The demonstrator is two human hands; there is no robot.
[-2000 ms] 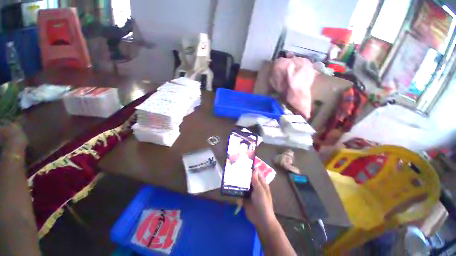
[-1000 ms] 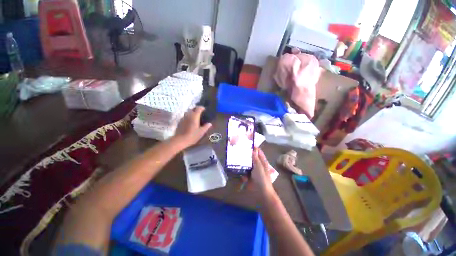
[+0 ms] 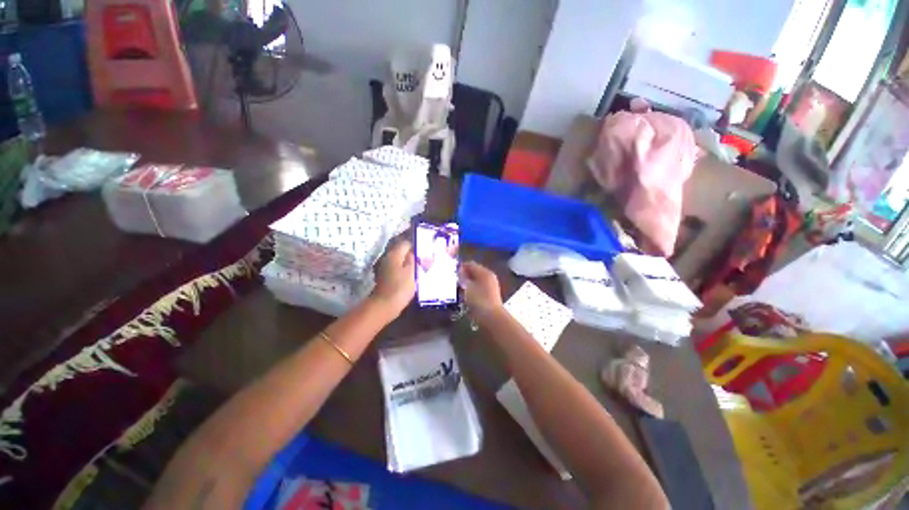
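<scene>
A smartphone (image 3: 437, 264) with a bright screen stands upright at the front of the tall white stacks (image 3: 344, 214). My left hand (image 3: 397, 277) holds its left edge. My right hand (image 3: 480, 289) is at its right edge, fingers curled against it. A flat pile of clear pouches with black print (image 3: 429, 403) lies on the table below the phone. A dotted white stack (image 3: 538, 317) is partly behind my right forearm. The near blue tray (image 3: 399, 490) shows at the bottom, with a red-patterned filled pouch (image 3: 324, 494) in it, cut off by the frame edge.
A far blue tray (image 3: 538, 217) stands at the back, beside white wrapped bundles (image 3: 653, 289). A beige coiled bundle (image 3: 630, 381) and a dark slab phone (image 3: 676, 460) lie at the right. A yellow chair (image 3: 827, 418) is beyond. A tied bundle (image 3: 174, 204) sits at the left.
The phone has moved back and left, close to the tall stacks. My left hand has come from the stacks to the phone. The view has shifted, and the dotted stack right of the phone is now exposed.
</scene>
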